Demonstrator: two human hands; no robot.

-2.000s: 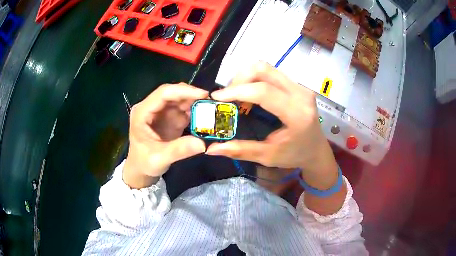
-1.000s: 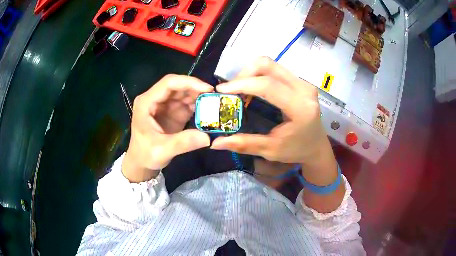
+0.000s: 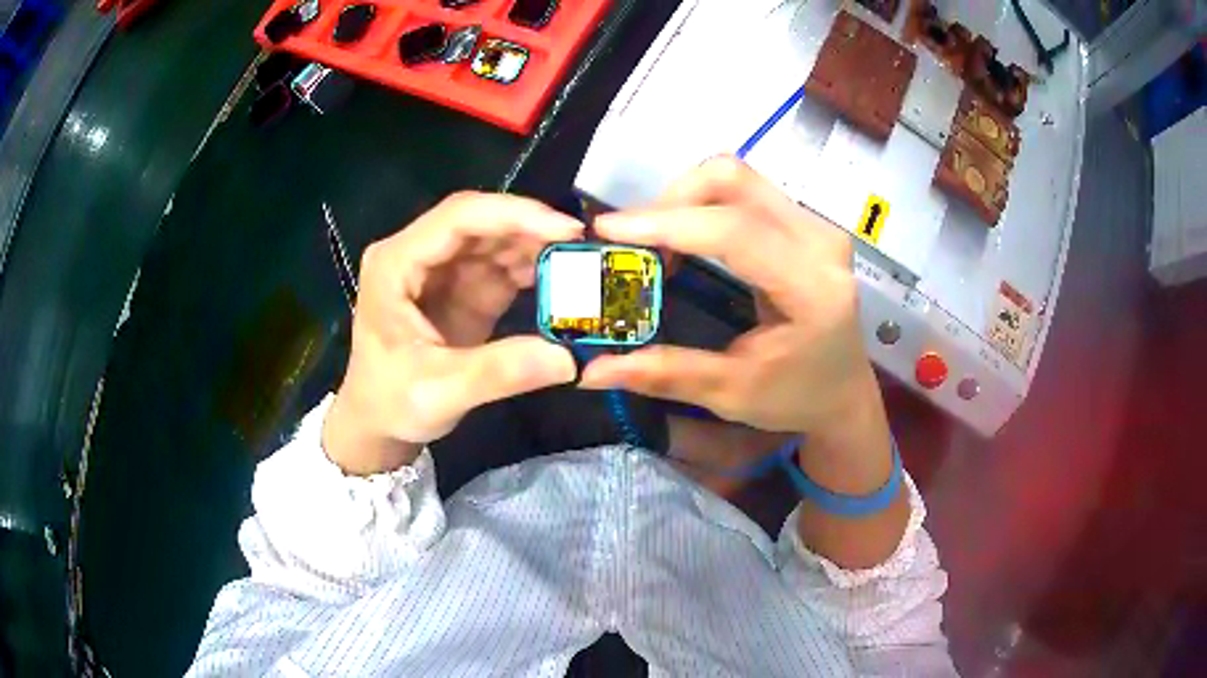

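Note:
An open smartwatch case (image 3: 601, 294) with a teal rim shows a white block on its left and a yellow-gold area on its right. It is held level in front of my body at the middle of the view. My left hand (image 3: 450, 318) grips its left side between thumb and forefinger. My right hand (image 3: 755, 305) grips its top and bottom edges on the right with thumb and forefinger. The bare fingers frame the case, and its inside faces me. A blue strap (image 3: 851, 498) is around my right wrist.
An orange-red parts tray (image 3: 514, 103) with watch parts lies at the upper left on the dark green mat (image 3: 199, 397). Tweezers (image 3: 340, 252) lie left of my left hand. The white dispensing machine (image 3: 741, 99) at the right bears a brown plate (image 3: 860, 74) and fixtures (image 3: 977, 176).
Both hands and the watch case have shifted slightly right and a little up in the view. The grip looks the same. The tray sits higher in the view than two seconds ago.

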